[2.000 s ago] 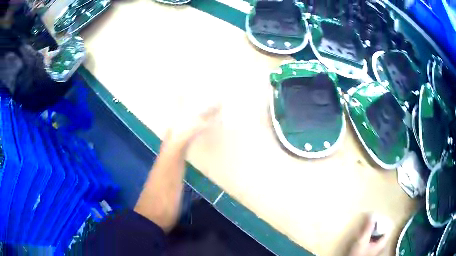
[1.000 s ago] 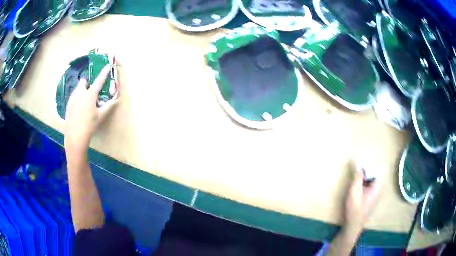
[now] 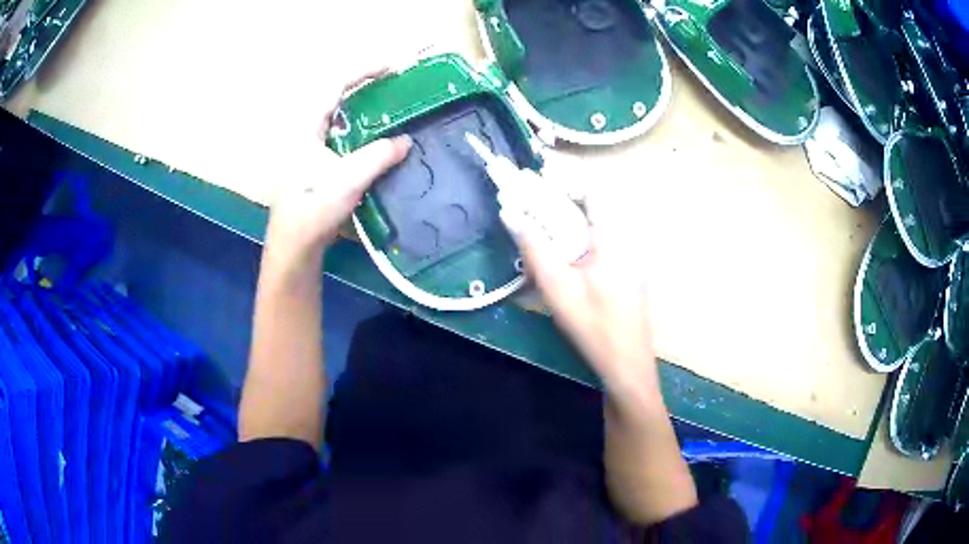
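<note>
A green housing with a pale rim lies tilted at the bench's front edge, its raised block at the upper left. Its inside is filled by a dark grey inner panel with faint outlines. My left hand grips the housing's left side, thumb over the rim and fingers behind it. My right hand holds a white glue bottle, its thin tip pointing up and left over the inner panel. Whether the tip touches the panel I cannot tell.
Another housing lies just behind, touching or close to the held one. More housings overlap along the right, beside a crumpled white cloth. Housings also show at the far left. Blue crates stand below left; a red thing is below right.
My left hand has brought a housing from the left to the front middle. My right hand has moved left from the bench's right side and now holds the bottle over it.
</note>
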